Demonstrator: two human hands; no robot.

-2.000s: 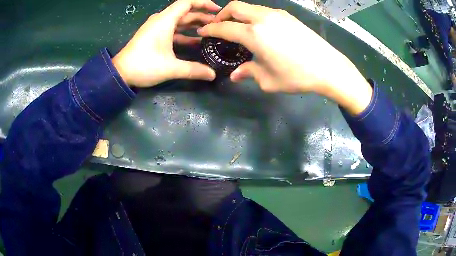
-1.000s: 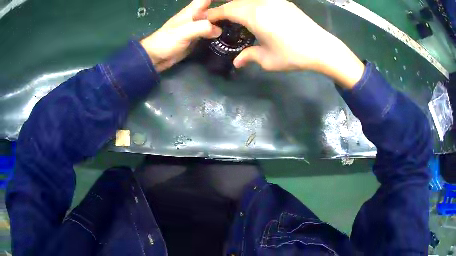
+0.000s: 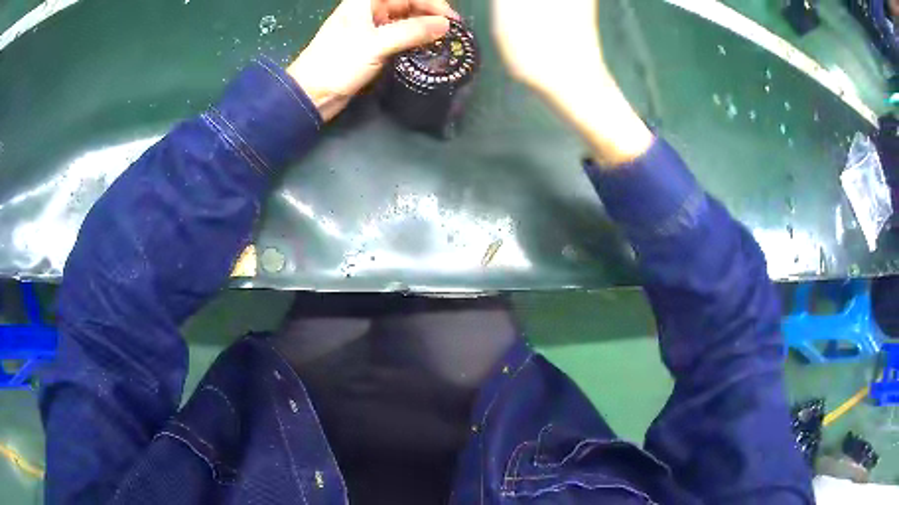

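Note:
A round black lamp unit [image 3: 435, 61] with a ring of pale marks on its face is near the top centre, over the dark-green sheet. My left hand [image 3: 373, 44] holds it from its left side, with the thumb on top of its face. Some left fingers behind the unit are hidden. My right hand [image 3: 548, 39] is to the right of the unit and apart from it. It is blurred and its fingers are cut off by the top edge, so I cannot tell whether it holds anything.
The worn sheet [image 3: 394, 212] has a pale rail [image 3: 779, 59] at the upper right. A yellowish scrap [image 3: 244, 261] and a small round spot lie near its front edge. A clear plastic bag [image 3: 866, 190] lies at the right. Blue stools [image 3: 831, 321] stand beyond the edge on both sides.
My right hand has let go of the lamp unit and moved right and up, partly out of the picture. My left hand still holds the unit, whose face now shows more fully.

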